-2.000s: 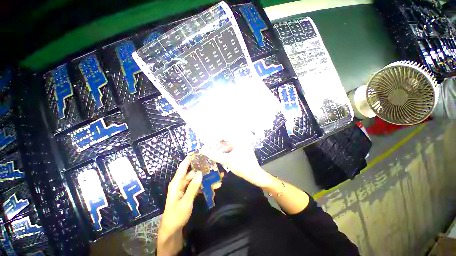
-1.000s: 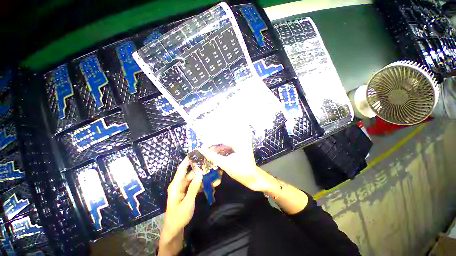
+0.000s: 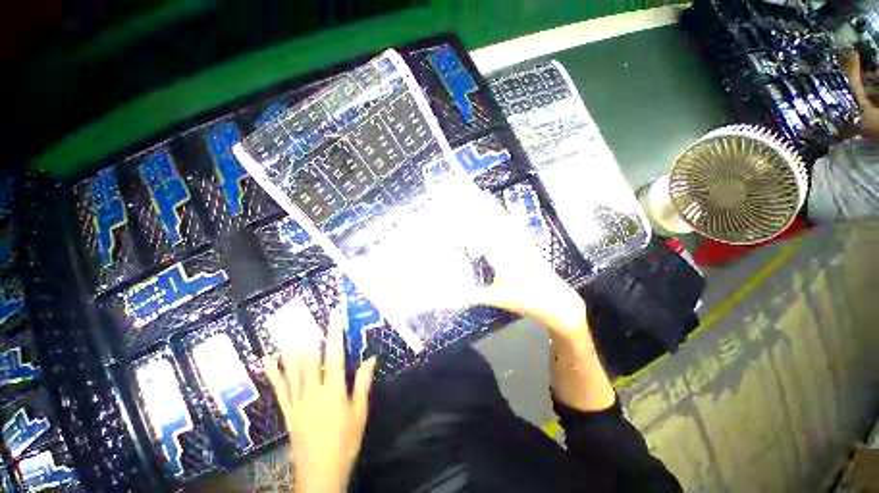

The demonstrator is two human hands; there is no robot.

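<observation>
A large glossy printed adhesive sheet (image 3: pixel 359 162) lies over the black component tray (image 3: pixel 246 262), its lower part washed out by glare. My left hand (image 3: pixel 323 404) is over the tray's near row, fingers spread, fingertips at a part with a white piece (image 3: pixel 292 325) in a pocket. The hand partly hides this part. My right hand (image 3: pixel 542 297) is at the sheet's lower right, its fingertips lost in the glare, so its grip is unclear. Other parts with blue areas (image 3: pixel 227 385) sit in the tray pockets.
A second printed sheet (image 3: pixel 578 159) lies right of the first. A cream fan (image 3: pixel 737 185) stands farther right, with a black bundle (image 3: pixel 644 306) below it. More black trays (image 3: pixel 771 72) and a person's arm are at the upper right. Another filled tray (image 3: pixel 21 371) is at left.
My left hand has moved left from the part held before my body to the near-row pocket, where a white-topped part now shows. My right hand has moved up and right. The view has shifted slightly.
</observation>
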